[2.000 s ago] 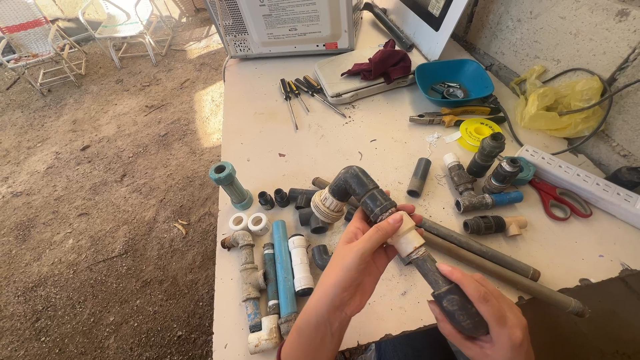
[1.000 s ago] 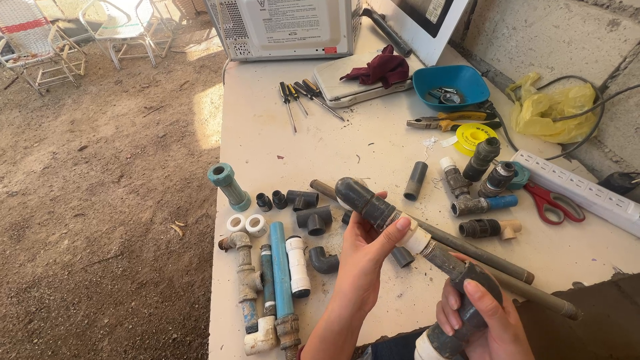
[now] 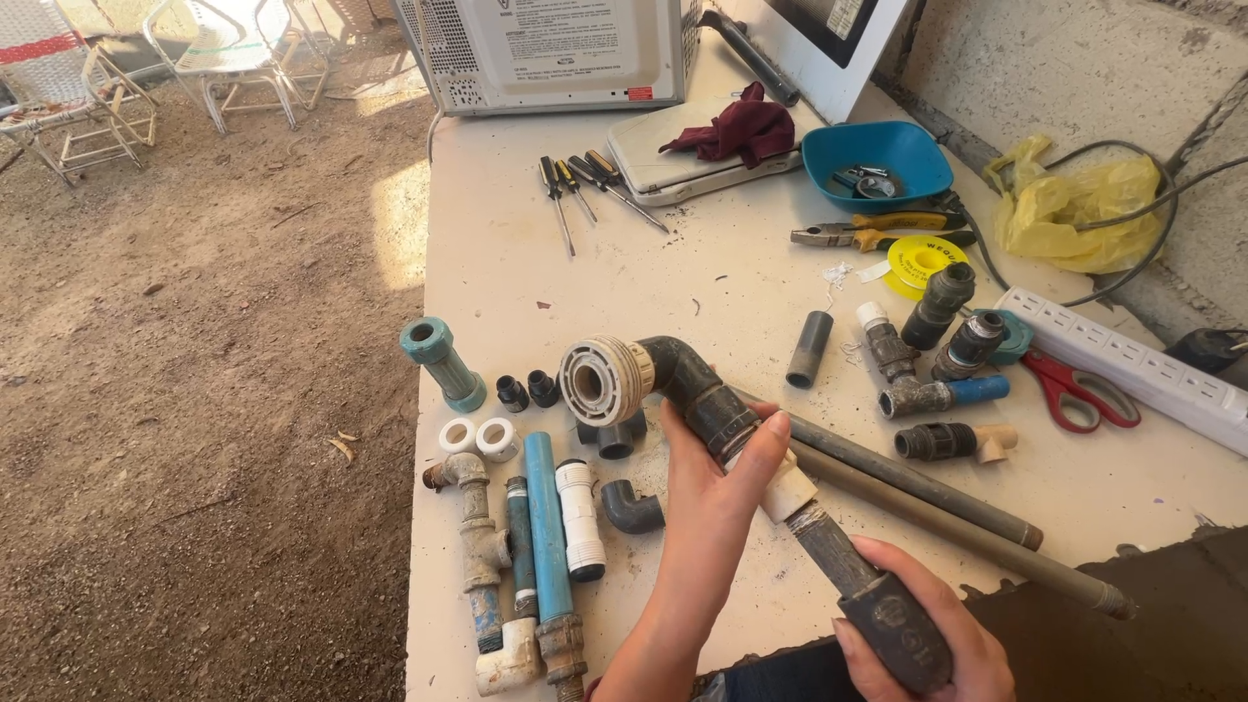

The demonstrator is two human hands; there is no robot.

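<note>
A joined plastic pipe assembly is held across the table's near side. My left hand point(image 3: 721, 487) grips its middle, by the black coupling point(image 3: 721, 419) and the cream collar point(image 3: 788, 490). Beyond that hand, a black elbow point(image 3: 678, 366) ends in a white ribbed fitting point(image 3: 606, 380) whose round opening faces the camera. My right hand point(image 3: 936, 624) holds the dark end fitting point(image 3: 895, 624), which joins a threaded grey pipe piece point(image 3: 829, 546) running into the collar. Two long grey pipes point(image 3: 907, 478) lie behind the assembly. A loose grey elbow point(image 3: 632, 507) rests left of my left hand.
Left are a green coupling point(image 3: 444, 366), white rings point(image 3: 478, 439) and a blue pipe point(image 3: 546, 526). Right are assembled fittings point(image 3: 912, 395), red-handled scissors point(image 3: 1080, 390) and a power strip point(image 3: 1131, 361). Farther back lie screwdrivers point(image 3: 575, 185), pliers point(image 3: 877, 234), yellow tape point(image 3: 926, 263) and a blue bowl point(image 3: 877, 166).
The assembly has turned in my hands: one second ago the white ribbed fitting was hidden, and now its opening shows at the upper left. Both hands still hold it.
</note>
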